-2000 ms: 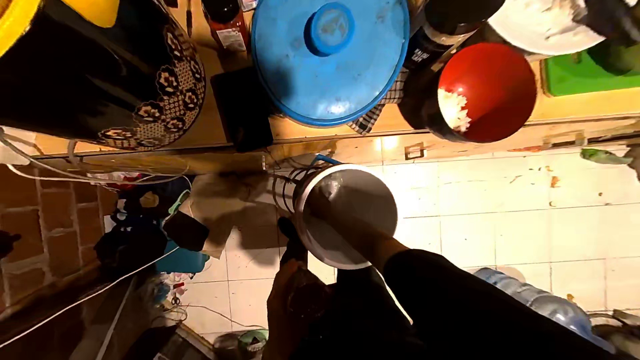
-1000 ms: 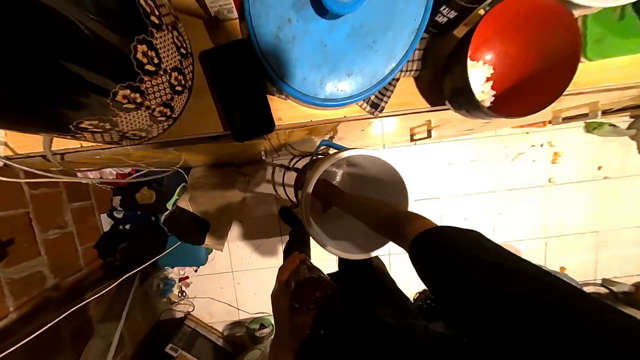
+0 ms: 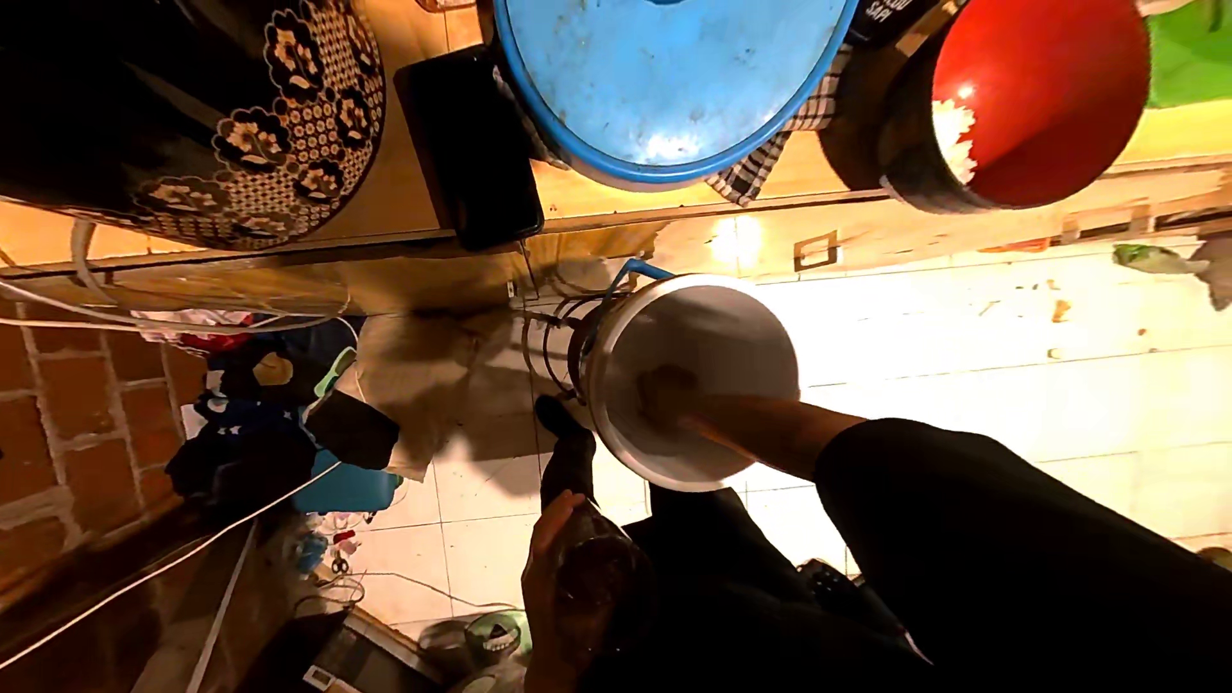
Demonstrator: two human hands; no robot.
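A deep metal pot with a pale inside stands tilted toward me below the counter edge, on or beside a wire rack. My right hand reaches down inside it; shadow hides whether its fingers hold anything. My left hand, at the lower middle, is wrapped around a dark, glassy-looking jar or cup. On the counter lies a blue round lid over a container, with a checkered cloth under it. A red-lined bowl with white food shreds stands to its right.
A black phone lies on the counter between the lid and a large black patterned container. Cords run along the brick wall at left. Dark clothes and a blue bin are on the left. Scraps lie on the floor tiles.
The view has moved closer to the pot and counter. My right hand stays inside the pot, and my left hand keeps hold of the dark jar or cup.
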